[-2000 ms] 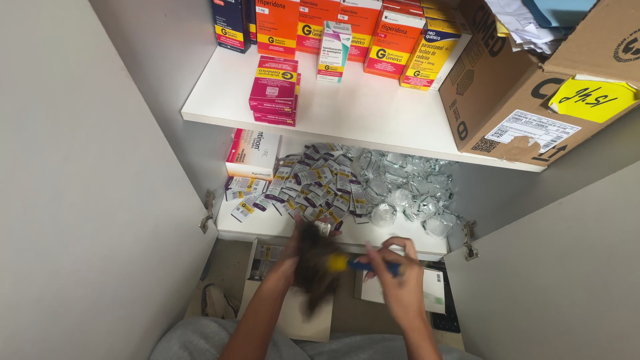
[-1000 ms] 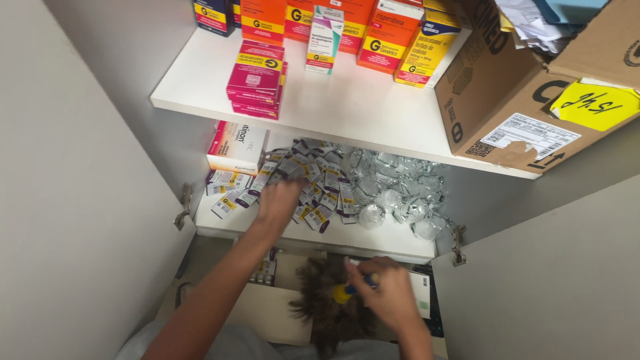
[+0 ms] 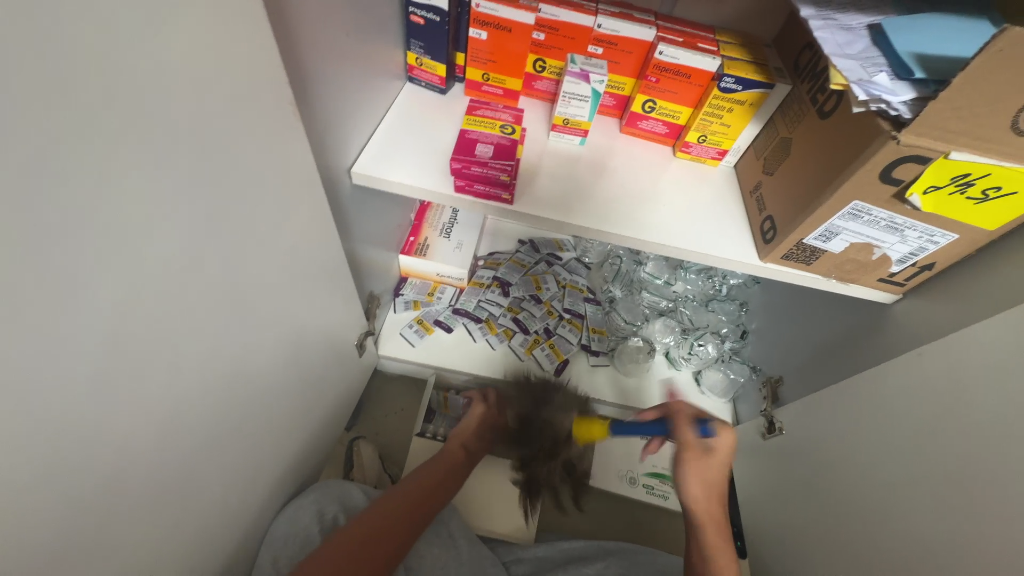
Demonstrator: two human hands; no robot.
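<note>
My right hand (image 3: 694, 448) grips the blue handle of a feather duster (image 3: 552, 436), whose brown feathers are blurred and whose yellow collar points left. My left hand (image 3: 480, 420) is at an open box (image 3: 422, 424) of small packs, low in front of the lower shelf; its fingertips are partly hidden by the feathers, so whether it holds anything is unclear. Many small white, yellow and purple medicine packs (image 3: 532, 296) lie heaped on the lower shelf. To their right is a pile of clear plastic-wrapped items (image 3: 680, 312).
The upper shelf (image 3: 624, 200) bears orange medicine boxes (image 3: 500, 48), stacked magenta boxes (image 3: 486, 152) and a cardboard carton (image 3: 848, 200) with papers. A white and red box (image 3: 442, 244) stands at the lower shelf's left. Cabinet doors (image 3: 192, 304) flank both sides; a white box (image 3: 636, 472) sits below.
My left hand has moved from the heaped packs on the lower shelf down to the box below. The duster, still in my right hand, has come up towards the shelf edge, its handle now level.
</note>
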